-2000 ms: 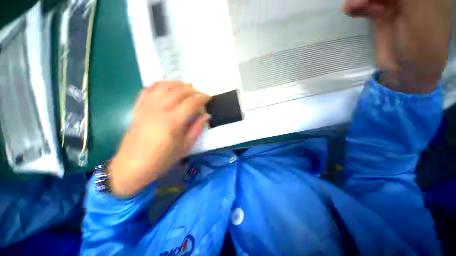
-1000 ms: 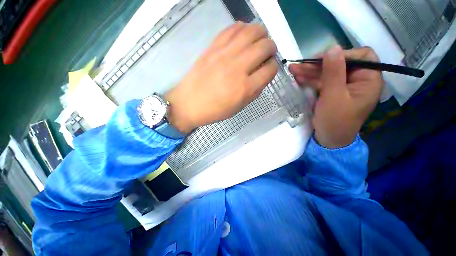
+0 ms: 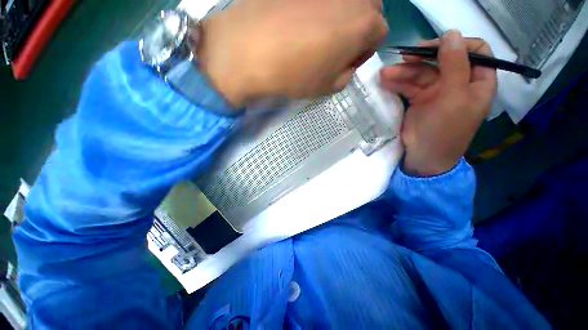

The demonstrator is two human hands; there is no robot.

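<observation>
The grey laptop cover (image 3: 277,158), with a band of small vent holes, lies on a white sheet (image 3: 309,209) in front of me. My left hand (image 3: 296,48) is blurred above its far part. Its fingertips are curled, and I cannot tell if they pinch something. My right hand (image 3: 445,97) holds the slim black tweezers (image 3: 490,62) like a pen, tips pointing left near the left fingertips. No piece shows at the tips. A pale yellow liner strip (image 3: 187,205) with a black die-cut sheet (image 3: 214,232) at its near end lies across the cover, partly under my left sleeve.
Another grey cover (image 3: 535,32) lies on a white sheet (image 3: 451,22) at the upper right. A red-edged tray (image 3: 42,42) is at the upper left. Part of a white item (image 3: 16,203) shows at the left edge. The green mat (image 3: 412,26) shows between the sheets.
Since a second ago my left hand has moved up and closer to the camera, off the cover. My right hand with the tweezers has moved slightly up. My left sleeve now hides more of the cover.
</observation>
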